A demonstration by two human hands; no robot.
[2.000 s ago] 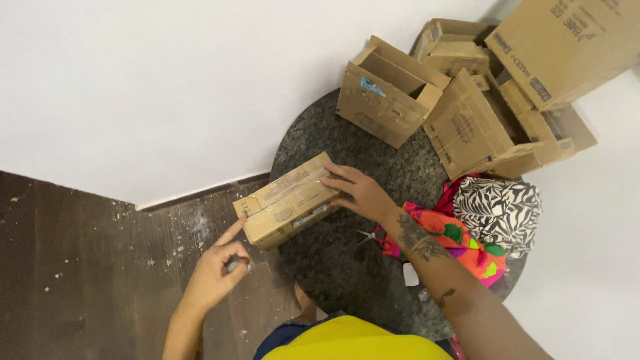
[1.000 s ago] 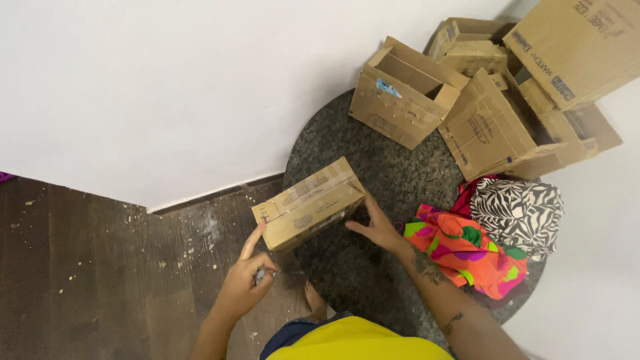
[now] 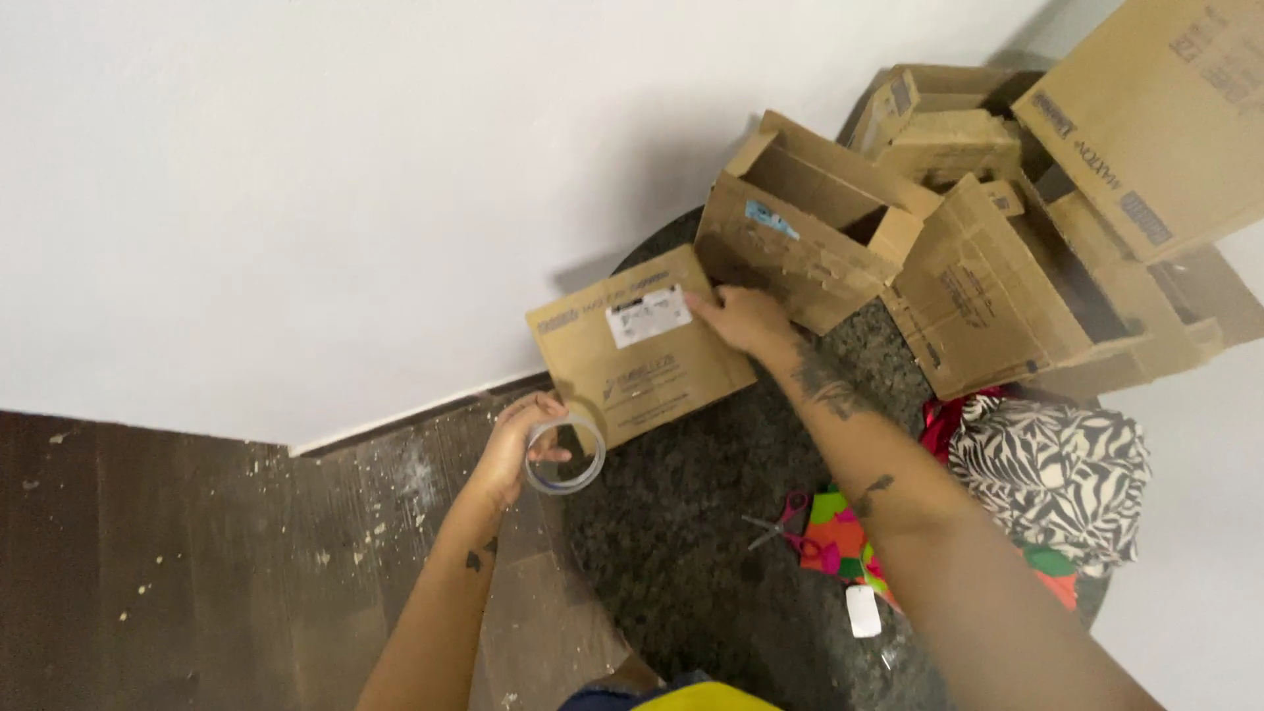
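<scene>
A closed cardboard box (image 3: 647,380) with a white label on its face is at the left edge of the round dark stone table (image 3: 671,523). My left hand (image 3: 528,444) is at the box's lower left corner and holds a roll of clear tape (image 3: 565,486), which hangs around its fingers. On the box's right side, near the label, rests my right hand (image 3: 741,318), its fingers against the cardboard. Scissors with pink handles (image 3: 790,521) lie with open blades beside multicoloured cloth (image 3: 834,538). A small white object (image 3: 863,611) lies below them.
An open cardboard box (image 3: 800,222) stands just behind my right hand. Several more cardboard boxes (image 3: 987,286) are piled at the back right. Black-and-white patterned cloth (image 3: 1052,474) lies by my right forearm. A white wall (image 3: 395,197) borders the table, with wooden floor (image 3: 247,553) at the left.
The closed box has been turned so that a broad labelled face now shows. My right hand has gone from its lower right side to beside the label.
</scene>
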